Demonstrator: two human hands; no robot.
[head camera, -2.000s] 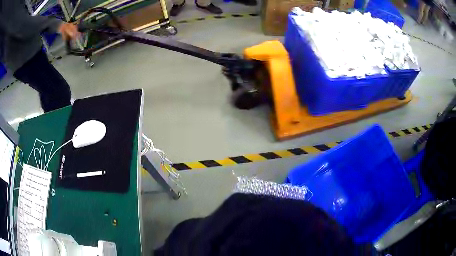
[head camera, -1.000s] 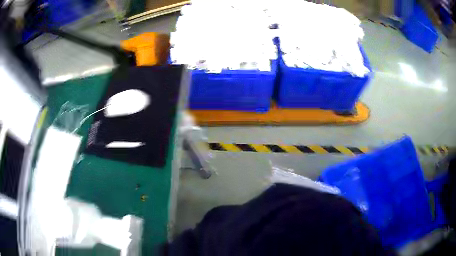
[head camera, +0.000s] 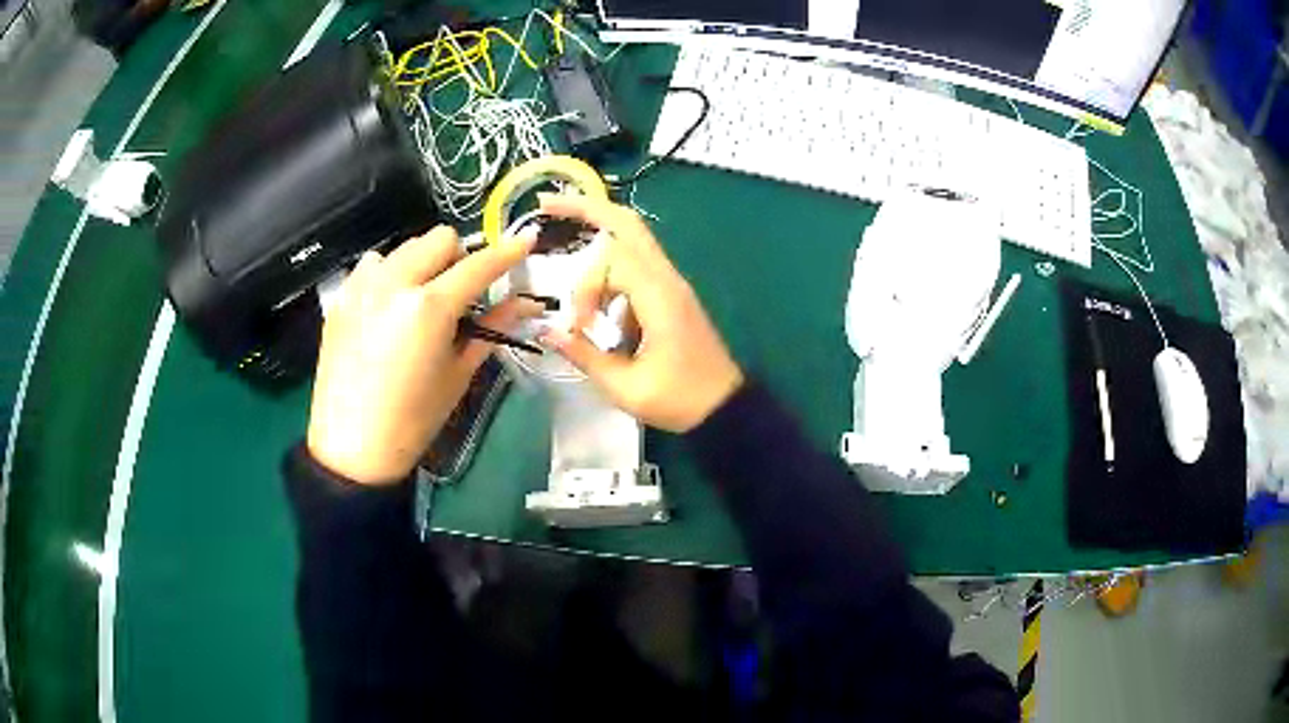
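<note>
A white dome camera (head camera: 597, 455) lies on the green bench, its square mount plate towards the front edge. My left hand (head camera: 389, 360) and my right hand (head camera: 653, 328) meet over its head, which they partly hide. My left hand has a thin dark stick (head camera: 502, 336) at its fingers, pointing right. My right hand's thumb and fingers are bent around the head. Whether something small is pinched at the fingertips is unclear. A second white dome camera (head camera: 926, 290) lies to the right, with a thin antenna beside it.
A black label printer (head camera: 297, 212) stands left; a flat black phone (head camera: 467, 424) lies beside it. Behind are a yellow tape roll (head camera: 549, 172), tangled cables (head camera: 474, 120), a keyboard (head camera: 862, 127) and a monitor. At right, a mouse (head camera: 1180, 405) and white marker (head camera: 1104, 410) lie on a black pad.
The view has swung from the aisle and pallet truck back to the bench. Both my hands have come into view, at the left camera's head.
</note>
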